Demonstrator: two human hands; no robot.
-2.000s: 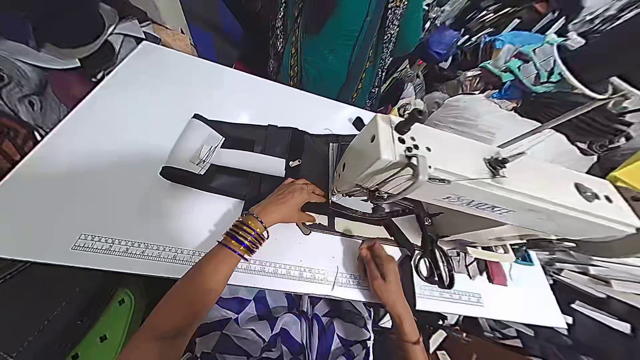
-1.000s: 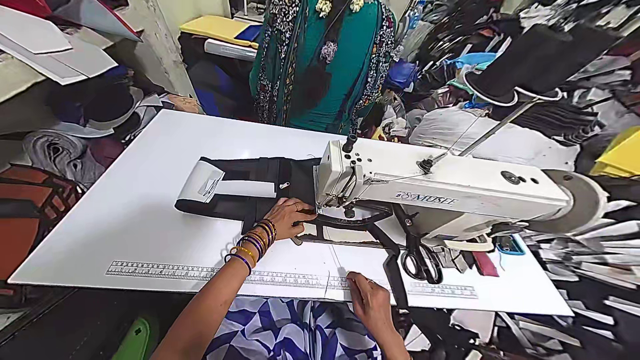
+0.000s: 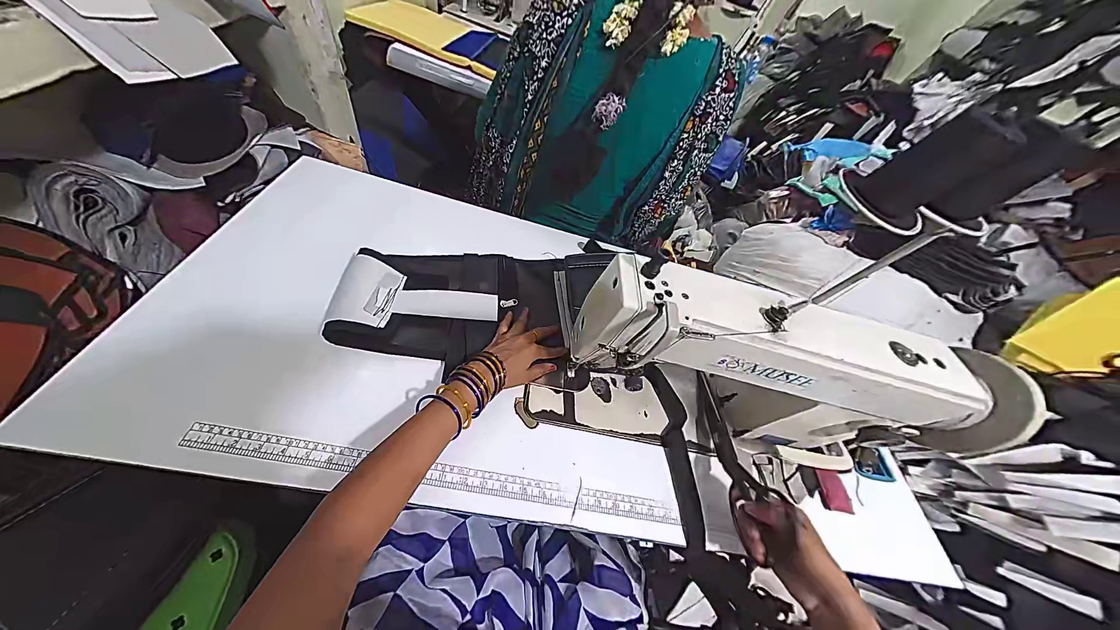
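Observation:
My left hand (image 3: 528, 351), with bangles on its wrist, lies flat with fingers spread on a black fabric piece (image 3: 420, 339) beside the needle area of a white sewing machine (image 3: 787, 359). The fabric carries a white strip (image 3: 446, 304) and a zipper pull (image 3: 508, 304). My right hand (image 3: 779, 534) is at the handles of black scissors (image 3: 726, 446), its fingers blurred around them. A black strap (image 3: 672, 420) runs from the machine over the table's near edge, left of the scissors.
A printed ruler scale (image 3: 280, 447) runs along the near side of the white table (image 3: 219, 350). A person in a green garment (image 3: 612, 131) is beyond the far edge. Fabric piles (image 3: 927, 271) lie to the right; a rolled cloth (image 3: 87, 210) lies at left.
My right hand has moved right, from the table's near edge by the ruler to the scissors' handles. My left hand has stayed on the black fabric by the machine. The view has shifted.

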